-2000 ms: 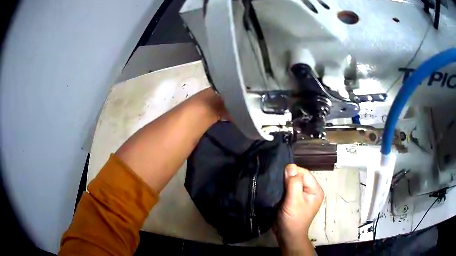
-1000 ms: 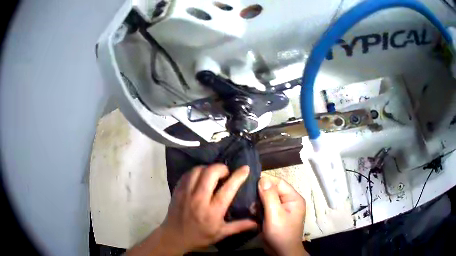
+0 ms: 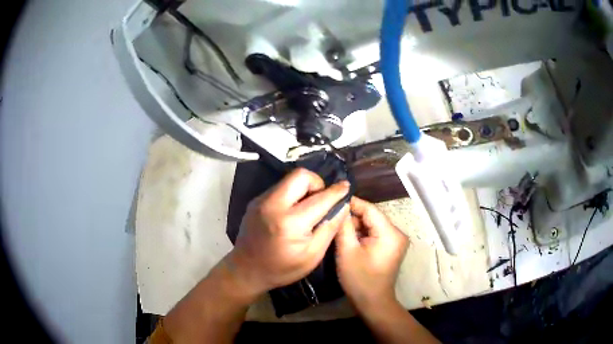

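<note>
The black fabric workpiece [image 3: 252,191] lies in front of the needle area [image 3: 316,144], its upper edge bunched at the presser foot. A zipper [image 3: 308,293] shows on its lower part. My left hand [image 3: 285,232] lies over the cloth, thumb and fingers pinching it just below the needle area. My right hand [image 3: 370,252] pinches the cloth edge from the right, its fingertips touching or nearly touching the left ones. Both hands are bare. The exact needle point and the cloth under my left palm are hidden.
The pale sewing machine head [image 3: 289,33] fills the top, with black tension discs [image 3: 309,104] above the needle. The brown cylinder arm [image 3: 380,178] extends right. A blue tube [image 3: 395,74] ends in a white flat head [image 3: 440,201]. Loose threads [image 3: 514,228] lie right. A white wall stands left.
My left hand has come from behind the machine head to the front of the cloth. Both hands have since moved closer to the needle area and together. The camera view has shifted.
</note>
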